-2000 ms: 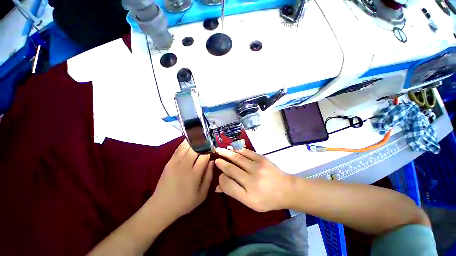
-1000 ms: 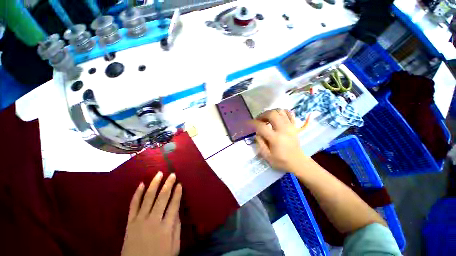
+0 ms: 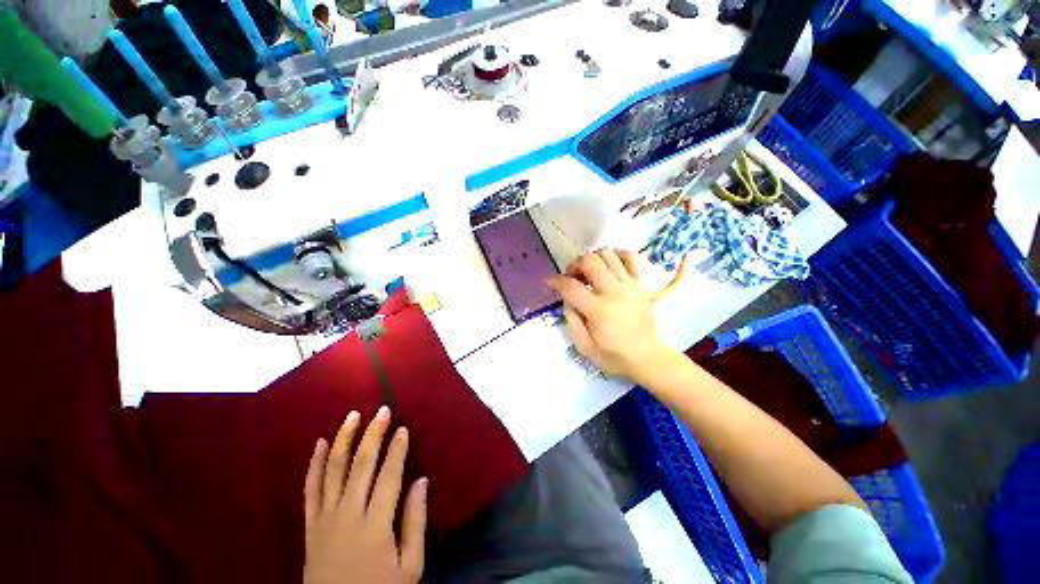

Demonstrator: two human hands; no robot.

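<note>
A dark red garment piece [image 3: 217, 456] spreads from the left edge across the table and over my lap, its upper corner under the needle area [image 3: 342, 310]. A narrow dark tape [image 3: 380, 365] lies on the red cloth, running from the presser foot towards me. My left hand [image 3: 363, 502] lies flat on the red cloth below the needle, fingers a little spread, holding nothing. My right hand [image 3: 610, 314] is at the smartphone [image 3: 519, 265], with a finger touching the lower right of its screen. The hand is empty with fingers bent and apart.
The white sewing machine head [image 3: 388, 148] spans the top, with a dark display panel [image 3: 667, 123]. A checked cloth [image 3: 730, 243] and yellow-handled scissors [image 3: 750, 180] lie right of the phone. Blue baskets [image 3: 912, 299] with red pieces stand on the floor at right.
My right hand has left the needle area and moved right to the phone. My left hand has come down onto the cloth. The view has swung right, and the tape now shows on the cloth.
</note>
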